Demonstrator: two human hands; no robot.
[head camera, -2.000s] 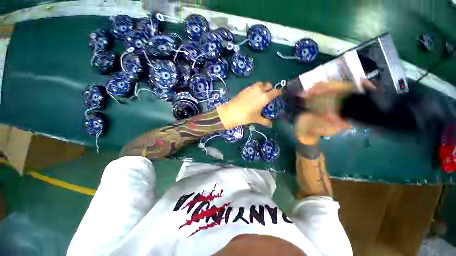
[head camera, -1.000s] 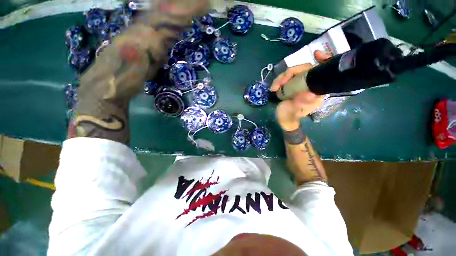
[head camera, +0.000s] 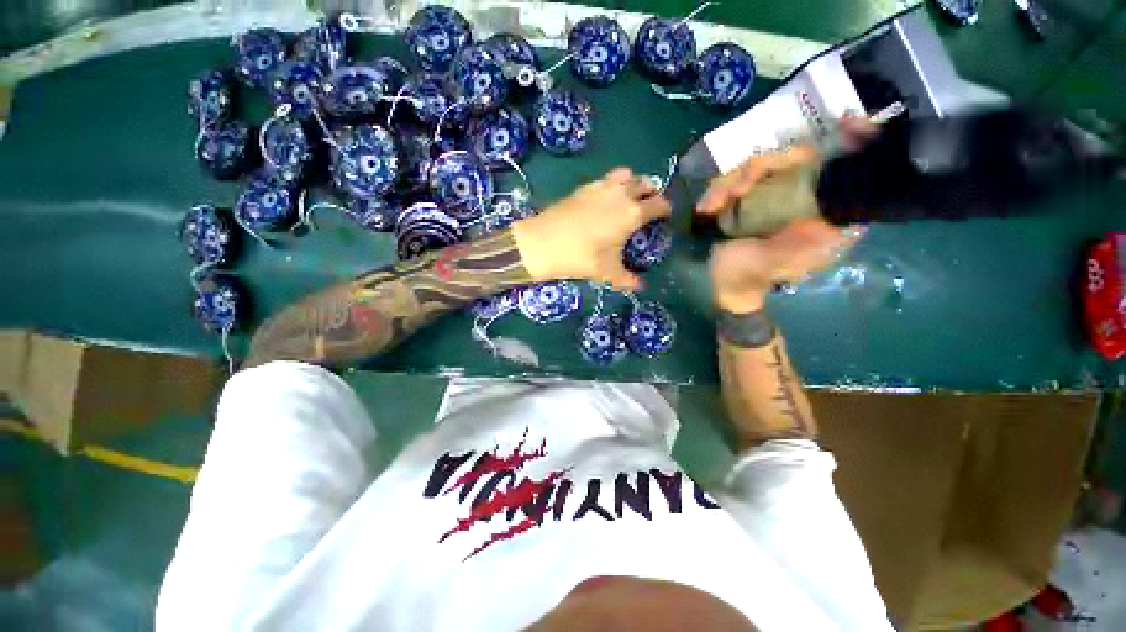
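Note:
My left hand (head camera: 595, 231) holds a round blue-and-white patterned unit (head camera: 646, 245) between its fingers on the green bench. My right hand (head camera: 778, 222) is just right of it, around the pale grip of a black powered screwdriver (head camera: 926, 167). The driver lies nearly level, its tip pointing left toward the held unit. The tip is blurred and I cannot tell if it touches the unit. The silver-white screw feeder (head camera: 809, 111) stands behind the driver. Two small patterned units (head camera: 604, 337) sit near the front edge.
Many patterned units (head camera: 366, 161) with white cords lie piled at left and centre. One banded unit (head camera: 427, 231) is among them. Two units stand by the pale far rail (head camera: 790, 56). A red pack (head camera: 1105, 296) is at far right. Open cardboard boxes (head camera: 975, 494) are below the near edge.
My left hand has come back from over the far-left pile to the unit before the driver. One more unit now lies near the far rail. My right hand keeps the driver.

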